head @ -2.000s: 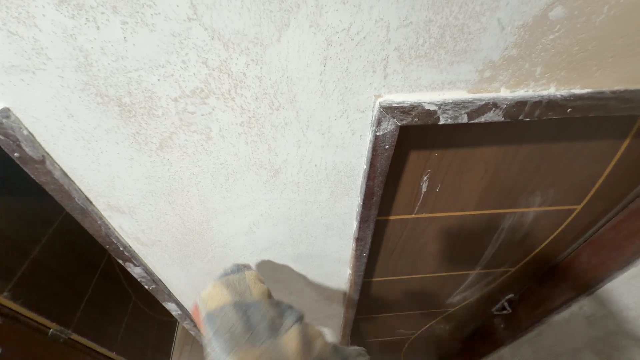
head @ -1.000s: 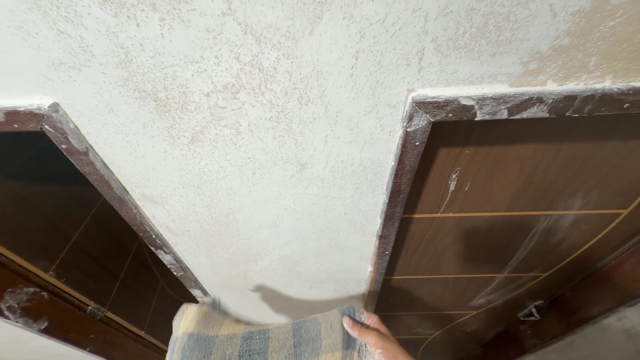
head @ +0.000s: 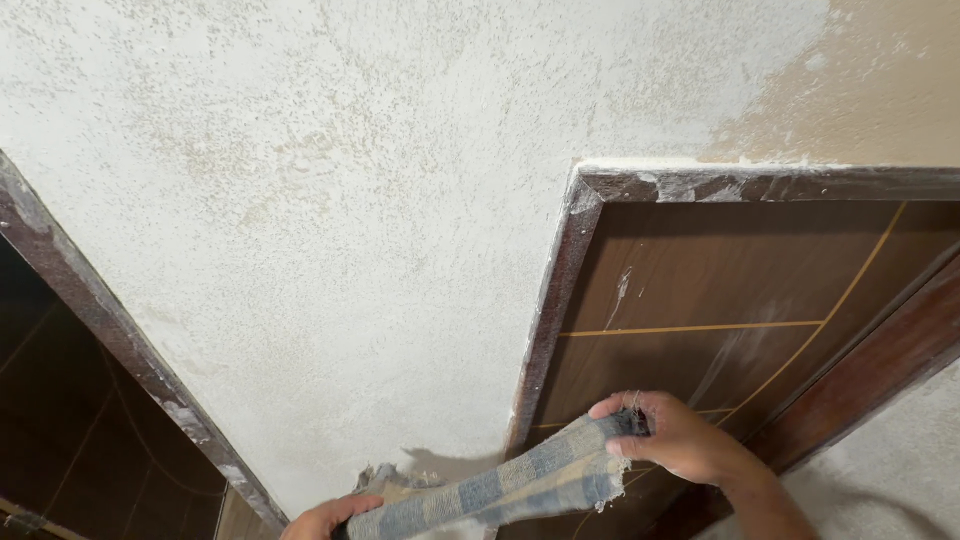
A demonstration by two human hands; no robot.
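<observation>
A frayed blue and beige checked cloth (head: pixel 495 487) is stretched between my two hands, folded along its length. My left hand (head: pixel 330 517) grips its left end at the bottom edge of the view, partly cut off. Its right end is pinched between the thumb and fingers of my right hand (head: pixel 675 439), which is higher up, in front of the brown door. Loose threads hang from the cloth's torn edges. Behind it rises a wall (head: pixel 360 247) with patchy white coating.
A brown door with yellow lines (head: pixel 697 277) stands at the right in a white-smeared frame (head: pixel 551 322). Another smeared door frame (head: pixel 112 322) slants down the left side, beside a dark door (head: pixel 67 390). Bare beige wall (head: pixel 885 90) shows at upper right.
The cloth, bunched and blurred two seconds ago, is now spread lengthwise between both hands. My right hand has come up with its end, and my left hand has come into view.
</observation>
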